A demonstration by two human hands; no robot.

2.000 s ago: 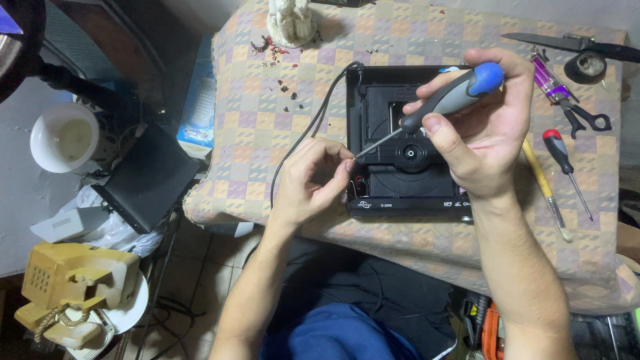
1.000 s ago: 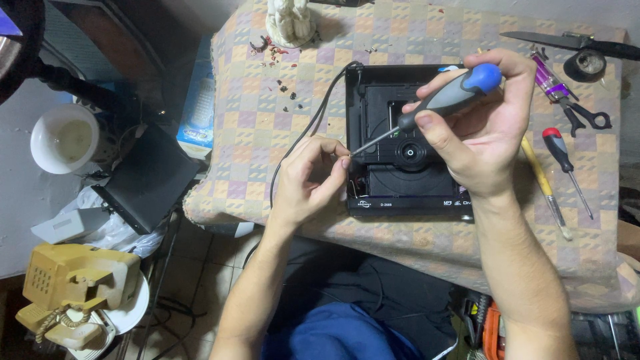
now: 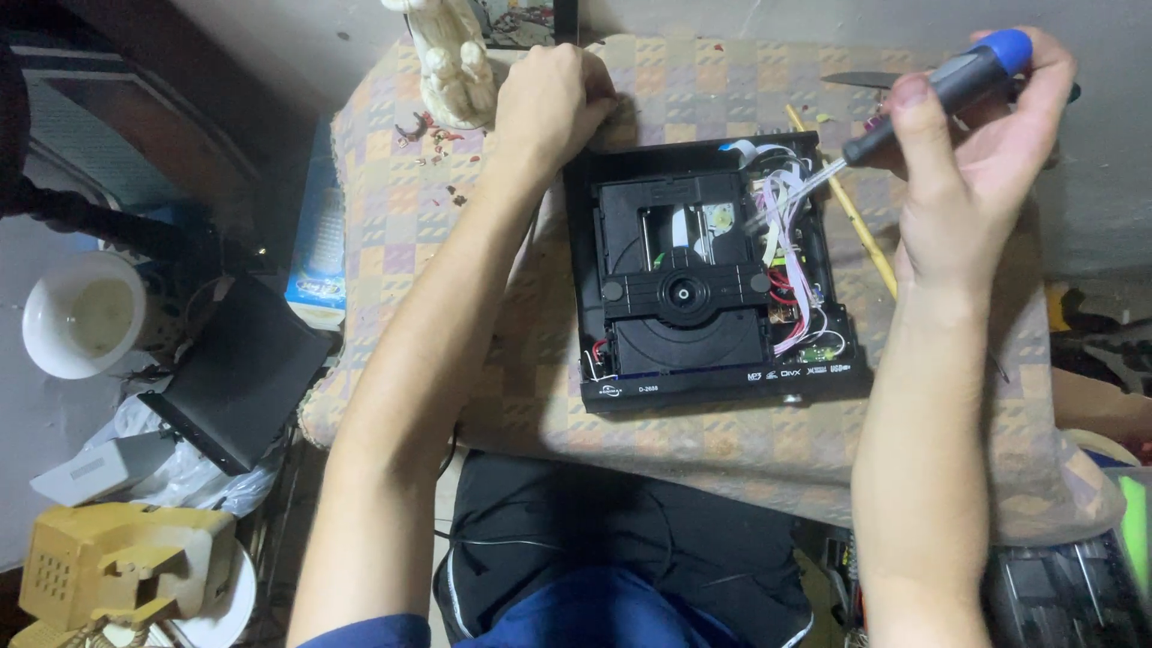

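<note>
An opened black disc player [image 3: 711, 360] lies on the checked tablecloth, its disc mechanism [image 3: 684, 294] and ribbon cables [image 3: 785, 216] exposed. My right hand [image 3: 972, 162] holds a screwdriver [image 3: 936, 99] with a blue and grey handle, its shaft slanting down left over the cables at the player's right side. Beyond the player's back left corner is my left hand [image 3: 553, 103], fingers curled downward; whether it grips anything there cannot be seen. Beneath the screwdriver's side, a yellow-handled brush [image 3: 850, 211] lies partly hidden by my right hand.
A cream figurine [image 3: 454, 72] stands left of my left hand, near dark reddish scraps [image 3: 436, 135]. A knife [image 3: 859, 79] lies at the back right, partly behind my right hand. Off the table's left side are a yellow telephone [image 3: 126, 567], a white container [image 3: 85, 315] and a black panel [image 3: 238, 373].
My left hand has moved from the player's left edge to beyond its back left corner. The screwdriver has left that edge and is over the cables at the right. The view has shifted.
</note>
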